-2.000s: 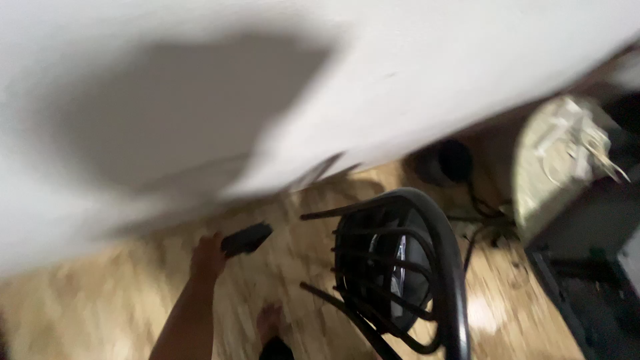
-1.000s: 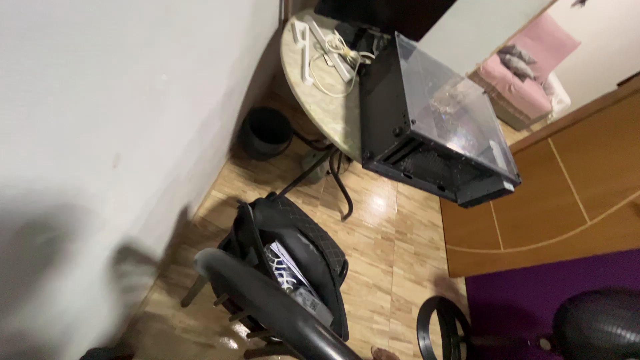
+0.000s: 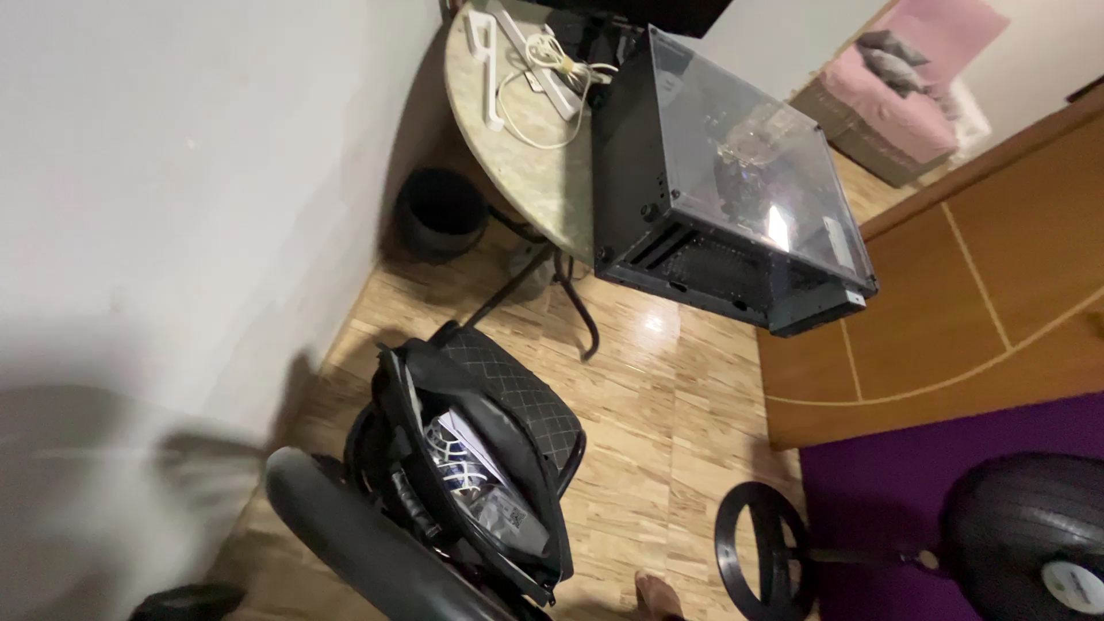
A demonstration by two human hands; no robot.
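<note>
Neither my left hand nor my right hand is in view now. A black computer case (image 3: 724, 181) with a clear side panel lies on a round marble-look table (image 3: 517, 168). Beside the case on the tabletop are a white bundled cable (image 3: 552, 56) and white strip-shaped parts (image 3: 492, 78). Below stands a black chair, its curved back rail (image 3: 371, 535) close to the camera. An unzipped black bag (image 3: 483, 405) rests on the chair's quilted seat (image 3: 509, 388), with a patterned blue-and-white item (image 3: 454, 457) and a clear plastic packet (image 3: 509, 517) inside.
A dark bin (image 3: 440, 216) stands between the wall (image 3: 198, 172) and the table's bent metal legs (image 3: 573, 310). On the right are a wooden panel (image 3: 923, 310), a black ring-shaped stand (image 3: 763, 552) and a black ball (image 3: 1035, 535). A bare foot (image 3: 657, 595) shows on the floor.
Two seconds ago a hand held a dark object over the floor at lower left; it is out of view now. The view has swung toward the table and computer case.
</note>
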